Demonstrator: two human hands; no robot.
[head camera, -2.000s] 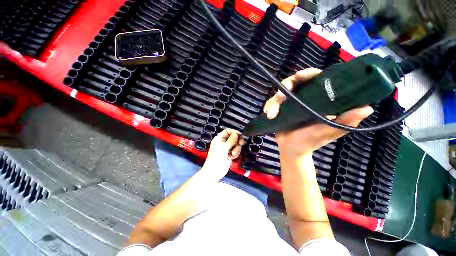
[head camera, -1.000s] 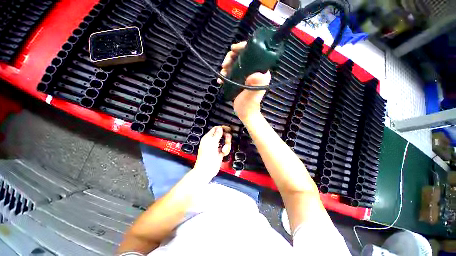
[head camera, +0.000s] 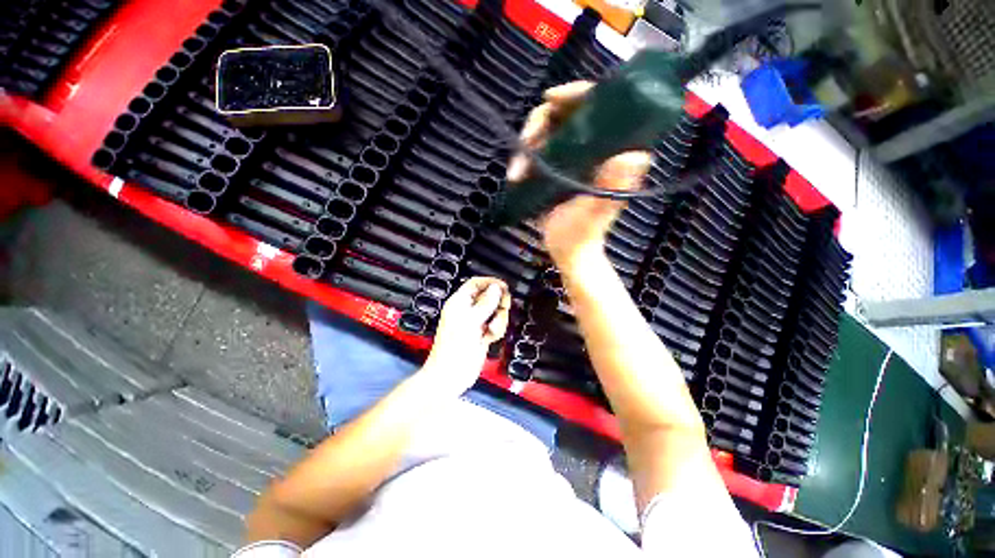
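Slim black plastic handles (head camera: 420, 174) with ring-like ends lie side by side in long rows on a red board (head camera: 218, 234). My right hand (head camera: 578, 180) grips the dark green electric screwdriver (head camera: 627, 109), blurred, above the middle rows. Its nose points down and left, clear of my left hand. My left hand (head camera: 477, 311) is at the near ends of the rows with its fingertips pinched together. Whether it holds a screw cannot be seen. The screw tray (head camera: 275, 82), full of black specks, sits on the rows at the upper left.
The black screwdriver cord (head camera: 753, 22) runs off to the upper right and also crosses the rows. A blue bin (head camera: 777, 93) and an orange item (head camera: 611, 13) stand at the back. Grey ribbed trays (head camera: 142, 458) lie low at the left. A green surface (head camera: 856, 425) is at the right.
Against two seconds ago, the screwdriver has lifted away from my left fingertips, up and to the left. Since one second ago it has moved slightly right and tilted. My left hand stays low by the rows.
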